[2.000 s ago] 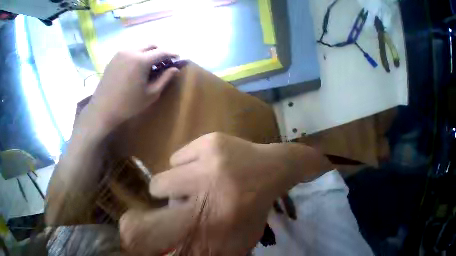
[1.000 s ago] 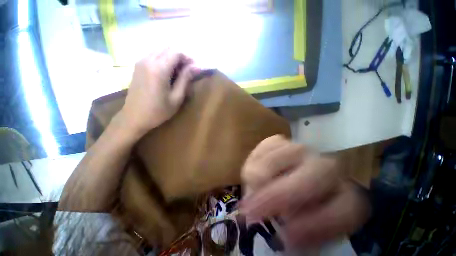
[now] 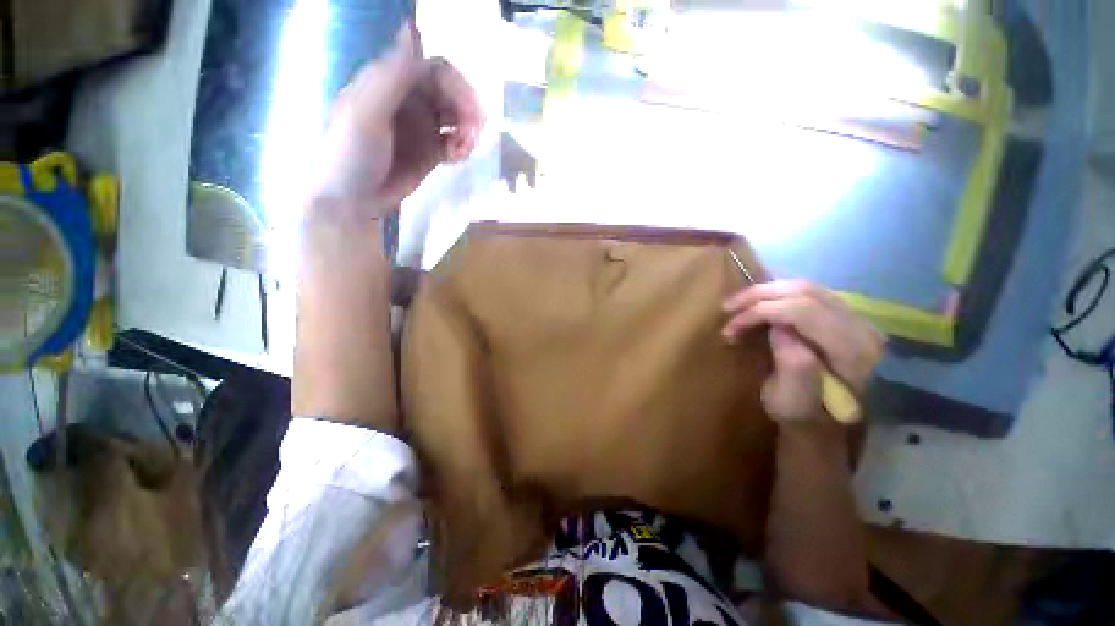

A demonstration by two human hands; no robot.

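The tan-brown bag body lies across my lap against the table, with a thin reddish-brown edge strip along its top. A small dark loose thread shows below the strip. My right hand holds a thin pointed silver tool with a yellowish handle; its tip is at the bag's top right corner. My left hand is raised above and left of the bag, off it, fingers curled and blurred. Whether it holds anything small cannot be told.
A yellow-taped clamp frame lies on the grey-blue plate beyond the bag, partly lost in glare. A black cord is at the right edge. A round yellow and blue fan-like object stands at the left edge.
My left hand has let go of the bag's top edge and moved up and left. My right hand has moved up to the bag's right corner, its pointed tool now visible. The view has shifted left.
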